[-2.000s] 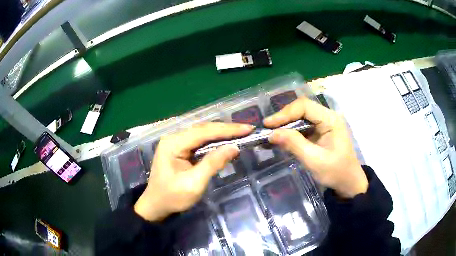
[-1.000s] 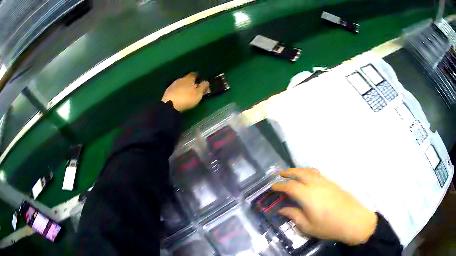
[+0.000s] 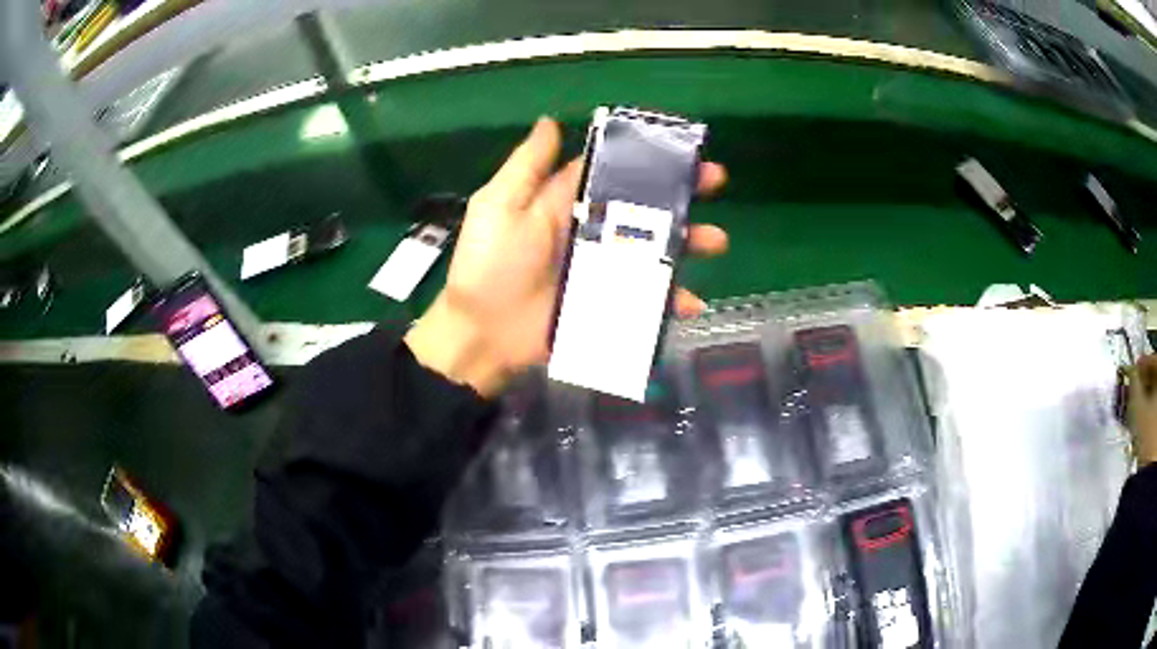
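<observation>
My left hand [image 3: 501,260] holds a main board [image 3: 631,241] above the belt's near edge and the tray. The board's dark screen is at the top and a plain white rectangle covers its lower half. The clear blister tray [image 3: 903,475] holds black rear housings with red outlines in two rows. One housing [image 3: 888,571] at its lower right shows sharper and darker than the others. My right hand [image 3: 1146,403] is at the far right, cut off by the picture's edge; its fingers and anything in them cannot be made out.
The green belt [image 3: 812,241] carries several board units [image 3: 273,254]. A lit smartphone [image 3: 213,342] lies by the grey post [image 3: 121,209] at left. A small yellow-orange handset [image 3: 136,516] lies at lower left. White sheets [image 3: 1015,431] lie right of the tray.
My left hand has picked up a board from the belt and raised it towards the camera. My right hand has left the tray and moved to the far right. The view has shifted.
</observation>
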